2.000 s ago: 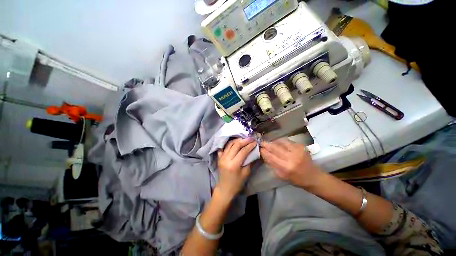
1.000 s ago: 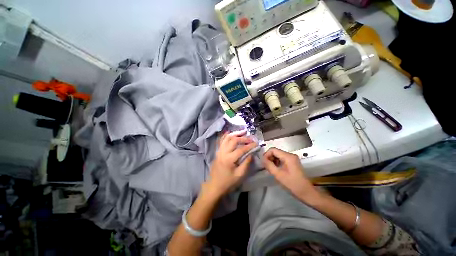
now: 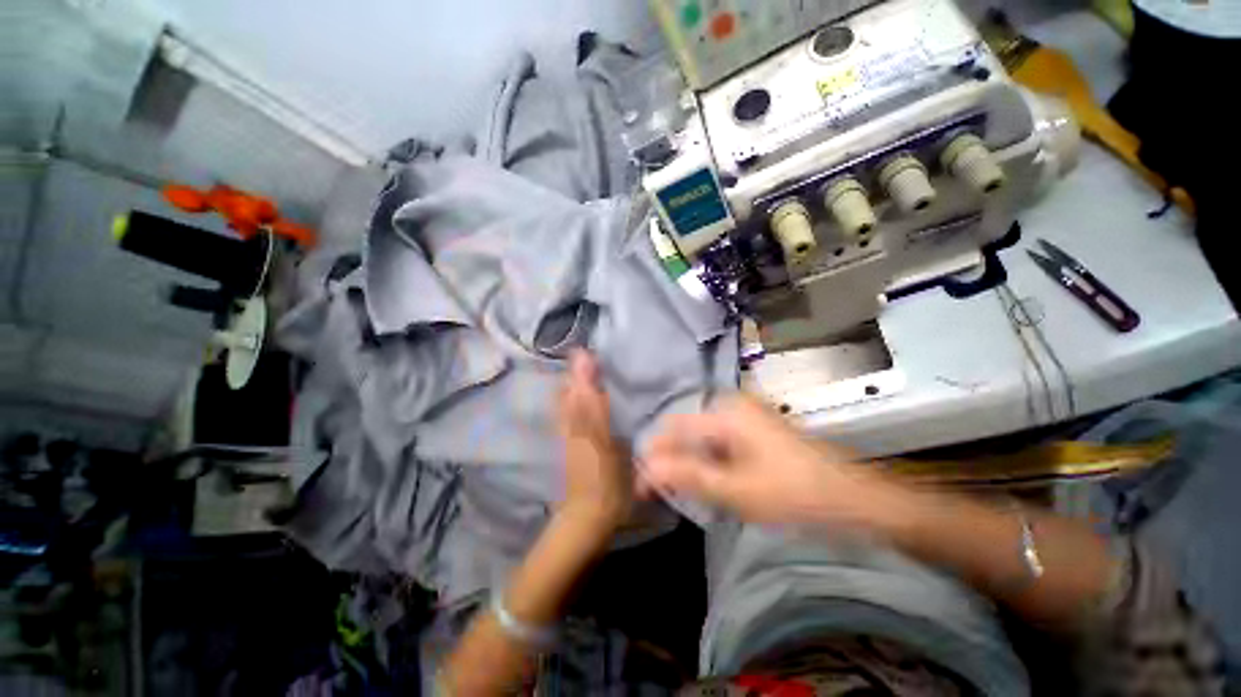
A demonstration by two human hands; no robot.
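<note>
The grey cloth [image 3: 476, 259] lies in a large heap left of the overlock machine [image 3: 871, 150], with part of it beside the needle area [image 3: 724, 283]. My left hand [image 3: 593, 443] is blurred, on the cloth heap below the machine head, fingers pointing up; its grip cannot be made out. My right hand [image 3: 715, 456] is blurred too, just right of my left hand, in front of the table edge, fingers curled near a cloth edge. Whether it pinches the cloth is unclear.
Thread snips [image 3: 1086, 286] and a thin looped item [image 3: 1030, 327] lie on the white table [image 3: 939, 388] to the right. A yellow-black band [image 3: 1034, 460] runs along its front. A black cone [image 3: 191, 245] and orange cloth [image 3: 238, 207] are at left.
Both hands have moved away from the needle area, down and left relative to the machine. The cloth near the needle has shifted with them. The camera view has moved slightly.
</note>
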